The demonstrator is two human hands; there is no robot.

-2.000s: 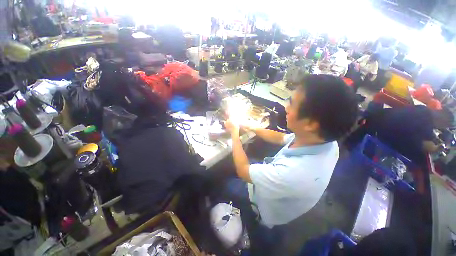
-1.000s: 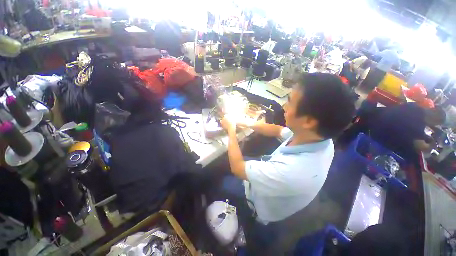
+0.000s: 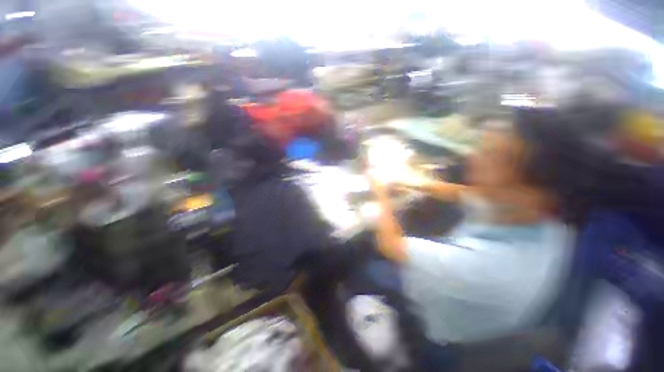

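The view is strongly blurred. Neither of my hands is in the picture. A shallow basket (image 3: 311,328) with a tan rim is cut off by the bottom edge, nearest in front of me. A crumpled white and grey heap (image 3: 255,347) lies in it; its pieces cannot be told apart. A pile of dark fabric (image 3: 273,229) lies just beyond the basket.
A person in a light blue shirt (image 3: 488,280) sits at the right, arms stretched to a bright lamp spot (image 3: 389,158) on a pale table (image 3: 335,192). A red-orange bundle (image 3: 291,112) and a blue piece (image 3: 303,149) lie behind the dark pile. A white object (image 3: 371,323) stands beside the person.
The view has swung left and blurred, so the basket, dark pile and person appear further right. The person's arms still reach to the lamp spot.
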